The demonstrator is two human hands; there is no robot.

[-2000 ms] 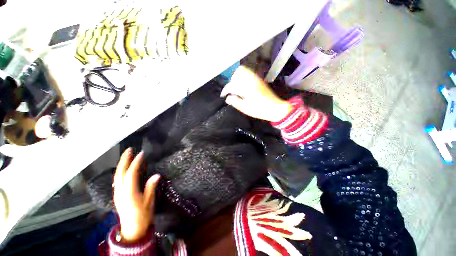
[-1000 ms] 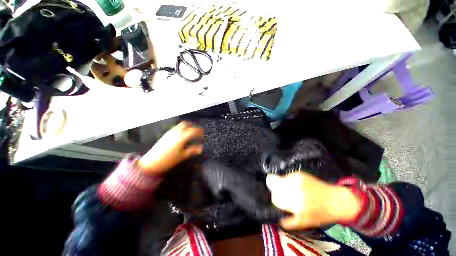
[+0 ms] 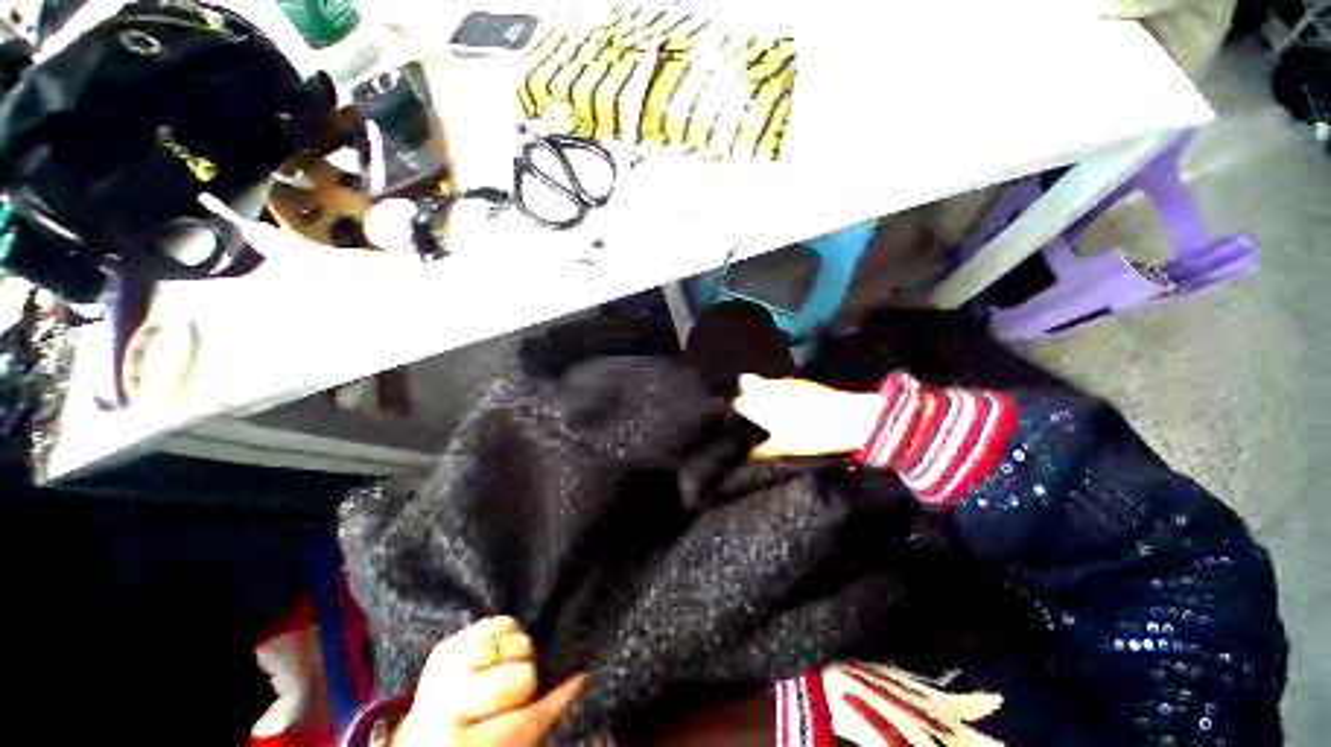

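Note:
A charcoal flecked garment [image 3: 642, 525] lies bunched and partly spread over the lap, against the front edge of the white table [image 3: 336, 329]. My left hand [image 3: 489, 683] is closed on the garment's near edge at the lower middle; a ring shows on one finger. My right hand [image 3: 796, 419] grips the garment's far right part, close below the table edge; its fingertips are partly hidden in the dark cloth. No needle or thread can be made out.
On the table are black-handled scissors [image 3: 564, 181], yellow-and-black striped cloth [image 3: 660, 80], a dark phone-like rectangle [image 3: 495, 32], a round tray [image 3: 314, 197], a tape roll [image 3: 161, 358] and a black bag [image 3: 146, 117]. Lilac [image 3: 1124, 277] and light blue [image 3: 832, 277] stools stand under it.
The garment has been opened out and spread wider. My left hand has moved down towards the body, and my right hand has moved up and away, both now holding cloth.

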